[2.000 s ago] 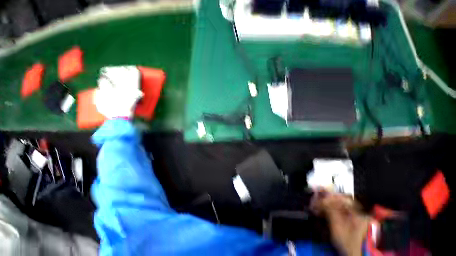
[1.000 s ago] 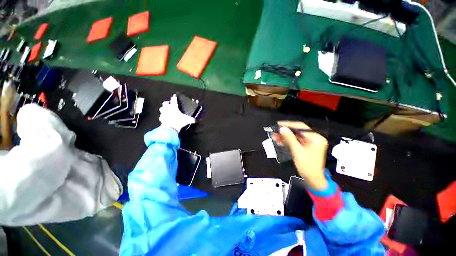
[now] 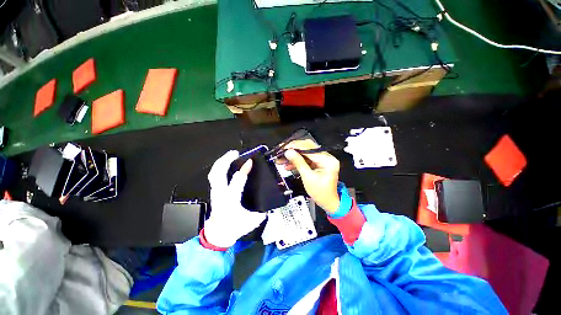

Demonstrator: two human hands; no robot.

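Observation:
My left hand, in a white glove, holds a flat black box tilted in front of me. My bare right hand is at the box's right edge and holds a thin dark item, perhaps a cable or pen; its exact shape is unclear. A white plate-like unit with round corner marks lies just below the held box. Another white unit lies on the black mat to the right. A black box lies to the left of my left hand.
A raised green table bears a black box and loose cables. Orange-red pads lie at left. Several boxes lean together near a person's grey sleeve. At right are a black box on a red pad and a pink item.
My left hand has come back from the left with a black box. My right hand has moved in to meet it. The camera view has shifted.

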